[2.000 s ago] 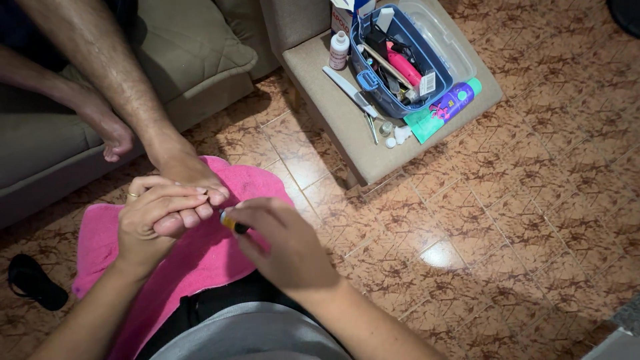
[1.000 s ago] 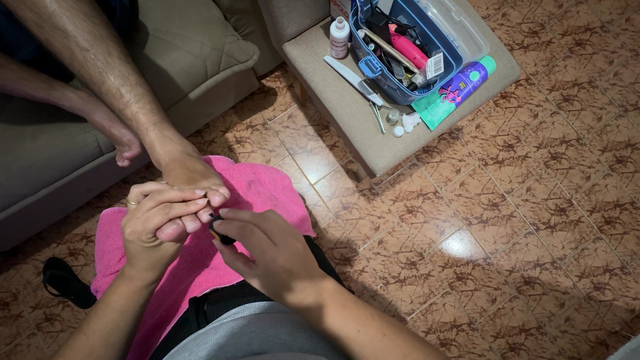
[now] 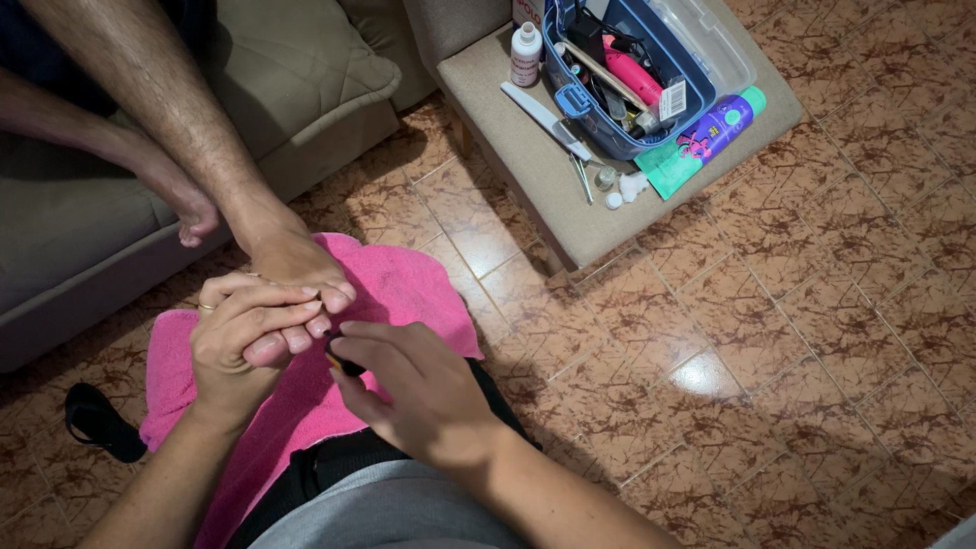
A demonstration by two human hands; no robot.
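Another person's bare foot [image 3: 286, 255] rests over a pink towel [image 3: 412, 286] spread across my lap. My left hand [image 3: 236, 335], with a ring on one finger, is wrapped around the front of that foot, fingers lying over the toes. Between the thumb and fingers of my right hand [image 3: 415, 381] is a small dark object with a yellow band [image 3: 345, 358], mostly hidden; its tip is close to the toes, and whether it touches a nail I cannot tell.
A beige chair [image 3: 518, 183] holds an open blue plastic box [image 3: 690, 114] of tools, a white bottle [image 3: 526, 55], a nail file [image 3: 545, 120], a purple and green tube [image 3: 717, 137] and cotton [image 3: 633, 185]. Left are a sofa [image 3: 305, 84] and a black flip-flop [image 3: 103, 423].
The foot stays in my left hand. My right hand remains beside the toes with the small object, which has turned, showing less yellow than two seconds ago.
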